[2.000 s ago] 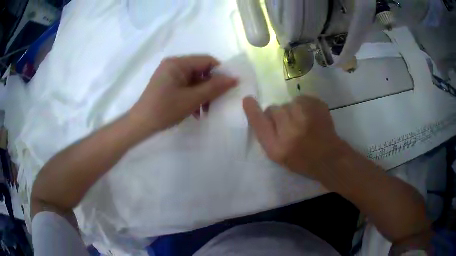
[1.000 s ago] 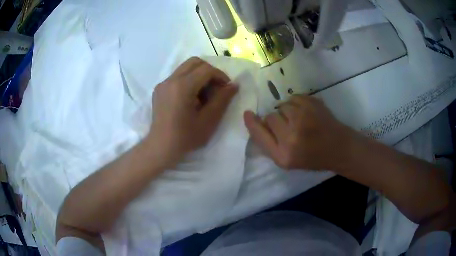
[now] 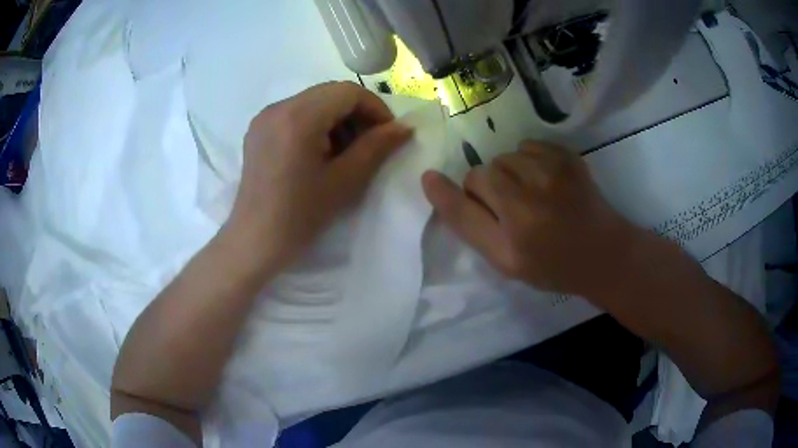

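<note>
A large white cloth panel spreads over the table. My left hand pinches its upper part between thumb and forefinger, left of the needle area. A narrow raised fold of the cloth runs down from the pinch. My right hand is beside the fold with its fingers curled and the thumb tip at the cloth's edge. Whether it grips the edge or holds anything inside is hidden. The presser foot area glows yellow just beyond both hands; the needle is not clear.
The sewing machine head overhangs at the top, with a white lamp tube at its left. The metal bed plate and a printed ruler lie at right. White cloth hangs below the table edge at right.
The view has shifted, so the machine head appears farther left. The cloth's upper edge has come nearer the presser foot, and the raised fold shows more clearly. My left hand still pinches the cloth.
</note>
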